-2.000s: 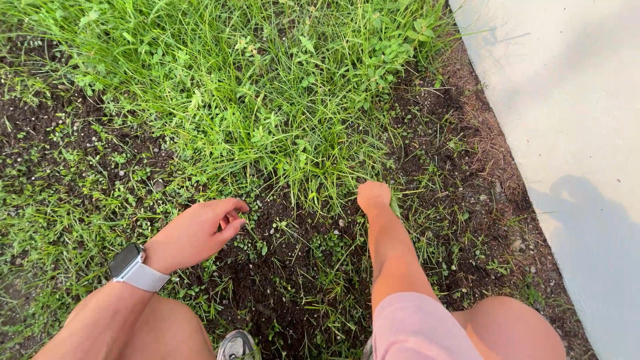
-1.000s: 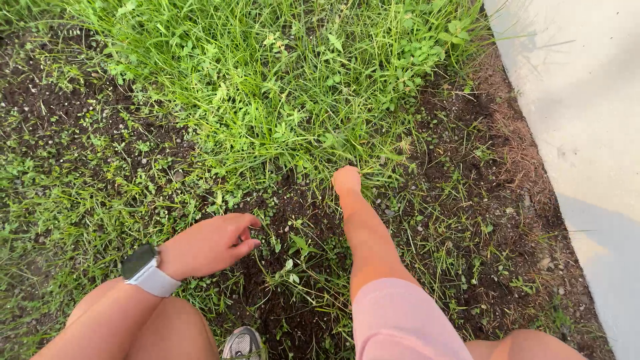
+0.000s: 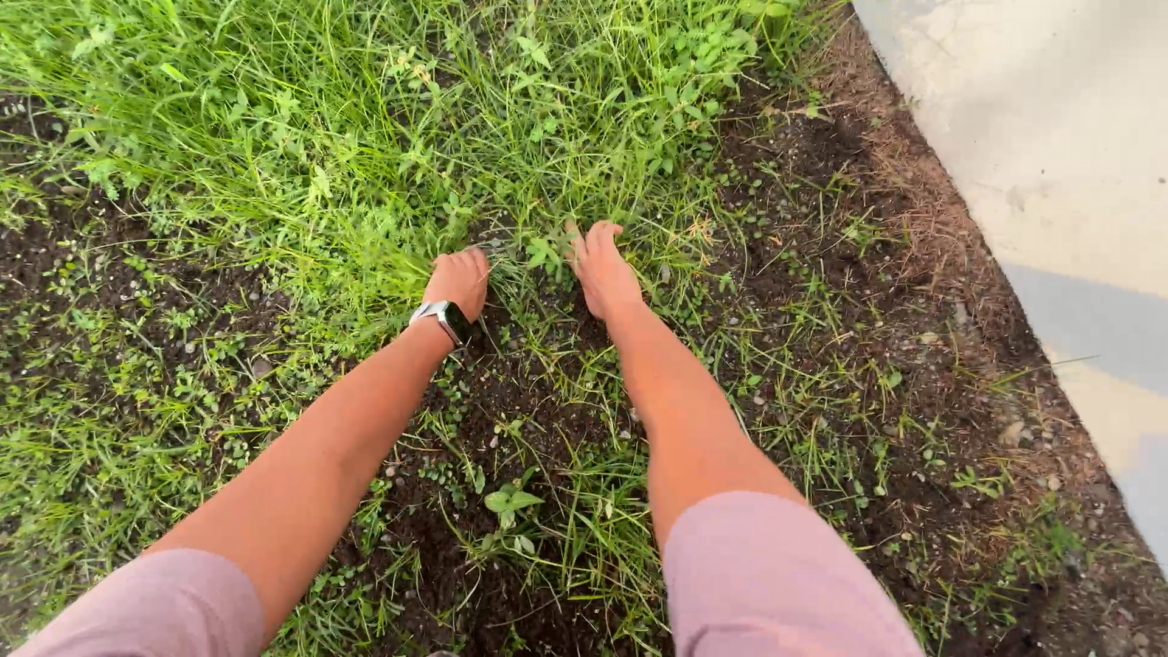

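Observation:
Both my arms reach forward to the near edge of a dense patch of green grass and weeds (image 3: 365,137). My left hand (image 3: 461,281), with a smartwatch (image 3: 447,319) on its wrist, is curled at the grass; blades hide its fingertips, so whether it grips any is unclear. To its right, my right hand (image 3: 602,269) is down among the stems with its fingers apart and nothing seen in it. Between the two hands stand a leafy weed (image 3: 545,253) and thin blades. Dark soil (image 3: 520,392) lies just below them.
A pale concrete slab (image 3: 1049,164) runs along the right side, bordered by a strip of dry brown plant litter (image 3: 949,265). Sparse grass and small weeds (image 3: 119,438) cover the soil at left. A small broad-leaved seedling (image 3: 511,500) grows between my forearms.
My left hand has moved forward from the sparse ground to the edge of the grass patch. My right hand, closed one second ago, now has its fingers spread.

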